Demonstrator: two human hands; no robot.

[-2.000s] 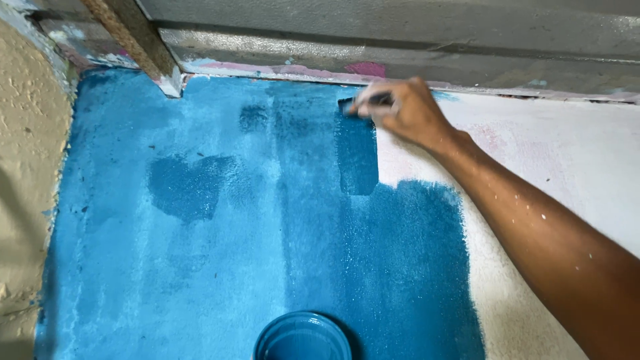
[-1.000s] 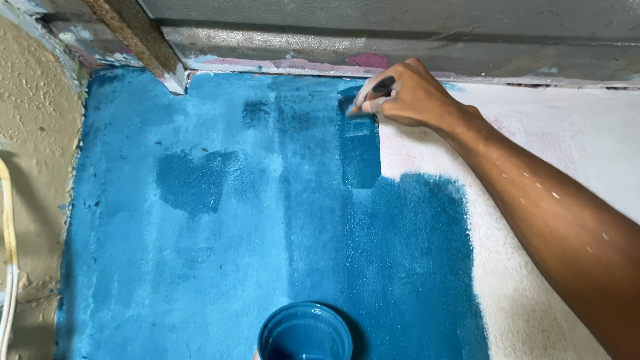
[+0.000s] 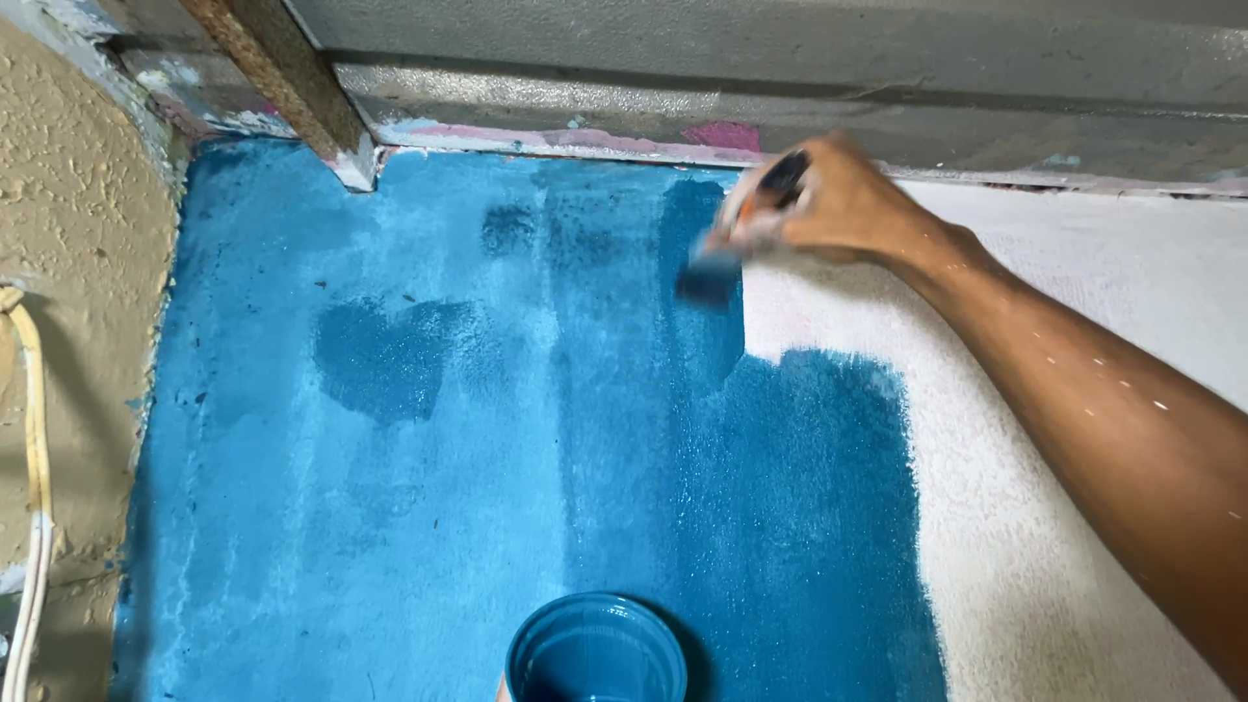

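Observation:
My right hand (image 3: 814,200) grips a paintbrush (image 3: 710,278) with a dark handle; its blurred bristles are at a strip of wet, darker blue paint beside an unpainted white part. The wall (image 3: 439,507) is coated blue on the left and white on the right. At the bottom centre is a round container of blue paint (image 3: 597,648). A sliver of skin shows at its lower left edge, seemingly a fingertip of my left hand (image 3: 502,688); the rest of that hand is hidden, so its hold is unclear.
Grey ribbed metal sheeting (image 3: 780,58) runs along the top, with a rusty metal bar (image 3: 283,78) slanting down to the blue surface. A rough beige wall (image 3: 78,175) borders the left side, where pale cables (image 3: 37,468) hang.
My right hand has moved the brush down from near the top edge of the blue strip. The white gap beside the strip remains, and the paint container stays at the bottom centre.

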